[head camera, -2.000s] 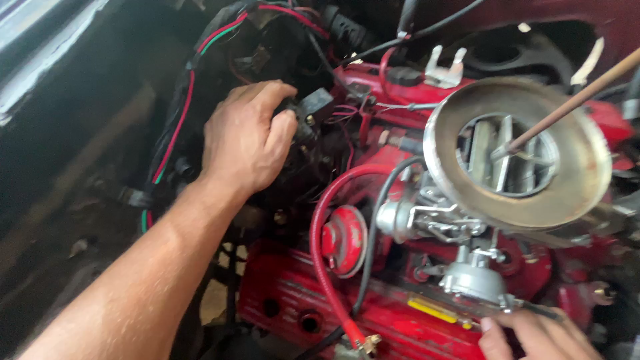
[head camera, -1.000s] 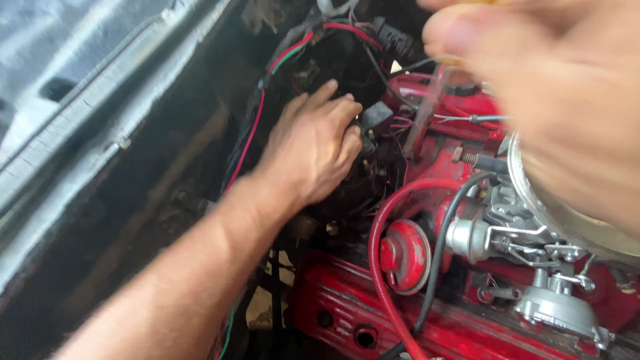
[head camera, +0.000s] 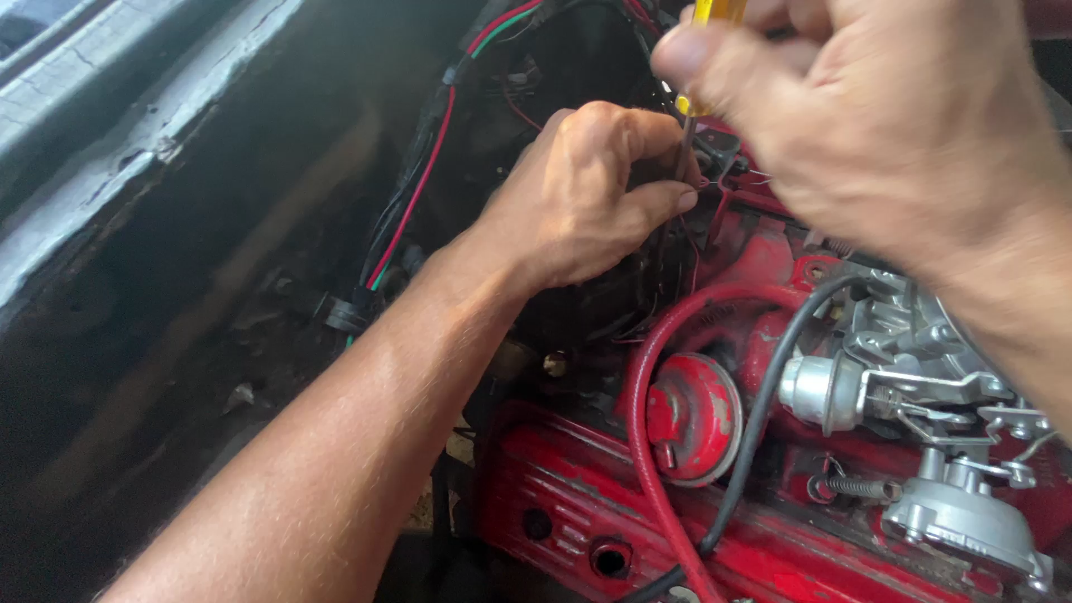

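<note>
My right hand (head camera: 846, 117) is closed around the yellow handle of a screwdriver (head camera: 710, 50), at the upper right. Its thin shaft points down to the fingers of my left hand (head camera: 586, 184), whose thumb and forefinger are bent close together around the shaft near the dark rear corner of the engine bay. Whether the left fingers grip the shaft or something behind it cannot be told; the tip is hidden. Below and to the right are a red hose (head camera: 641, 402), a round red canister (head camera: 693, 419) and a silver carburetor (head camera: 913, 335).
A red valve cover (head camera: 569, 486) with round holes runs along the bottom. A black hose (head camera: 758, 410) crosses it. Red and green wires (head camera: 431, 167) hang along the dark inner fender wall (head camera: 251, 209). The pale painted body edge (head camera: 142, 151) lies at upper left.
My right hand, low by the carburetor two seconds ago, has come up and across to my left hand with the screwdriver. The left hand stays at the rear corner. The view has shifted.
</note>
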